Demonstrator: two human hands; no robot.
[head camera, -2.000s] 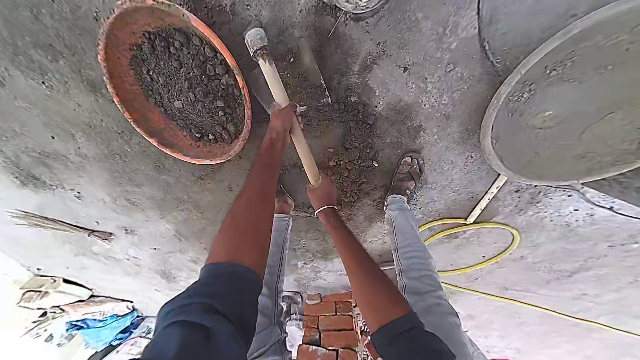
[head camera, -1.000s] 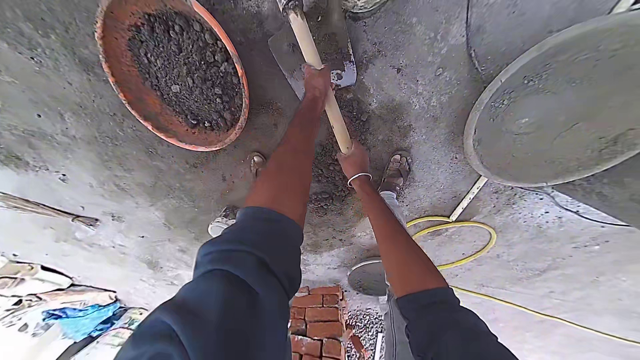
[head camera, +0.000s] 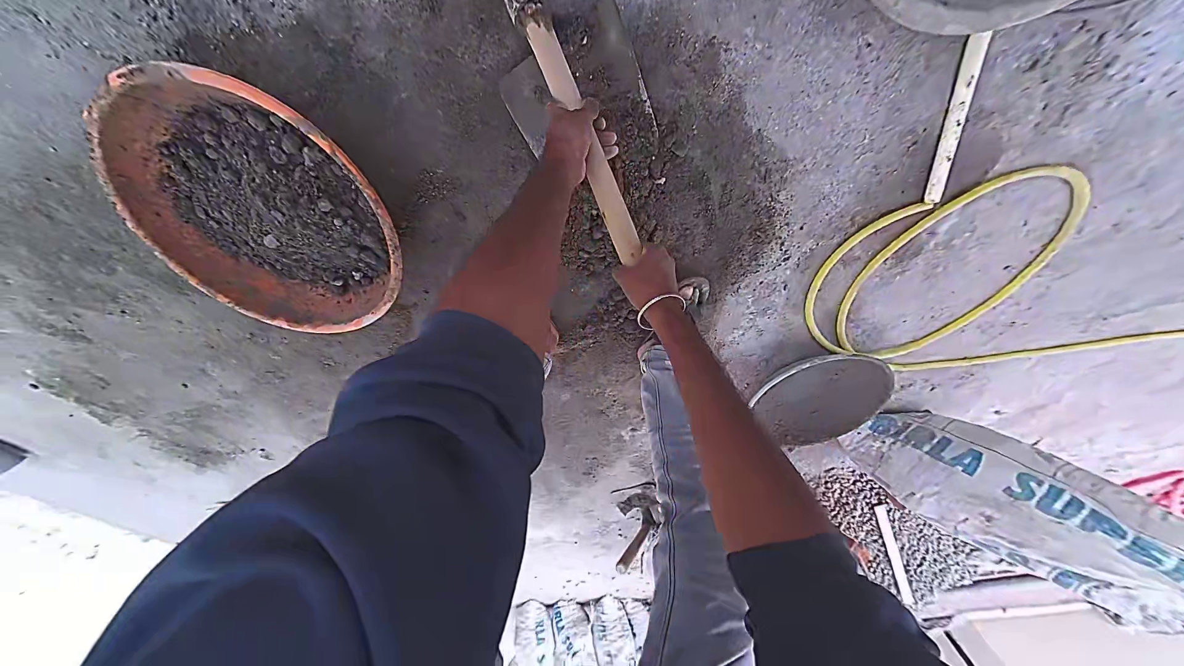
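Note:
My left hand (head camera: 575, 141) is closed around the middle of a pale wooden handle (head camera: 608, 199). Lower down, my right hand (head camera: 649, 276), with a bangle at its wrist, grips the handle's near end. The tool looks like a hoe; its socket is at the top edge and its broad metal blade (head camera: 529, 104) lies on the floor beneath the handle. Loose dark rubble or mortar (head camera: 592, 227) is around the blade and under my hands. To the left sits an orange basin (head camera: 222, 277) holding dark, lumpy material (head camera: 277, 199).
A yellow hose (head camera: 980, 314) lies coiled at right, by a pale strip (head camera: 957, 120). Near my leg are a round grey pan (head camera: 823, 398), a printed cement sack (head camera: 999, 481), gravel (head camera: 934, 546) and a hammer-like tool (head camera: 638, 532). More sacks (head camera: 583, 634) stand at the bottom edge.
Both hands have kept hold of the handle. The blade, on the floor to the right of the basin, shows at a different angle. The view has shifted, bringing the cement sack into sight.

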